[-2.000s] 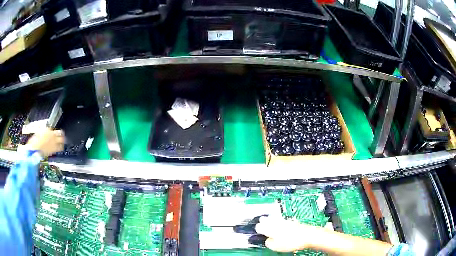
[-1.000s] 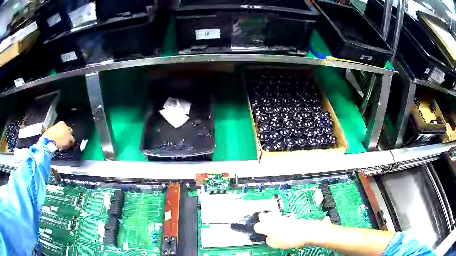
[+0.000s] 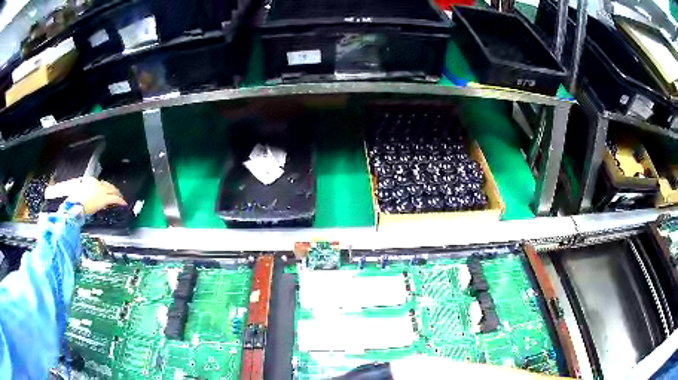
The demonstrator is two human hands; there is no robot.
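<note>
A green circuit board point(image 3: 446, 297) lies in its carrier in front of me. Two long white parts point(image 3: 353, 289) lie across its left half, one above the other. A black block column point(image 3: 482, 297) stands on its right half. My right hand point(image 3: 431, 369) is at the bottom edge, over the near side of the board and mostly cut off. A dark shape shows at its fingers; I cannot tell fingertips from a held part. My left hand is not in view.
Another person's hand point(image 3: 93, 194), blue-sleeved, is over the lower shelf at left. A carton of black capacitors point(image 3: 438, 217) and a black bin point(image 3: 260, 217) stand behind the rail. Another green board point(image 3: 215, 319) lies left, past a reddish-brown bar point(image 3: 257, 312).
My right hand has moved down from the white parts towards the bottom edge, uncovering both. The other person's hand has shifted a little at the left bins. The view has shifted slightly.
</note>
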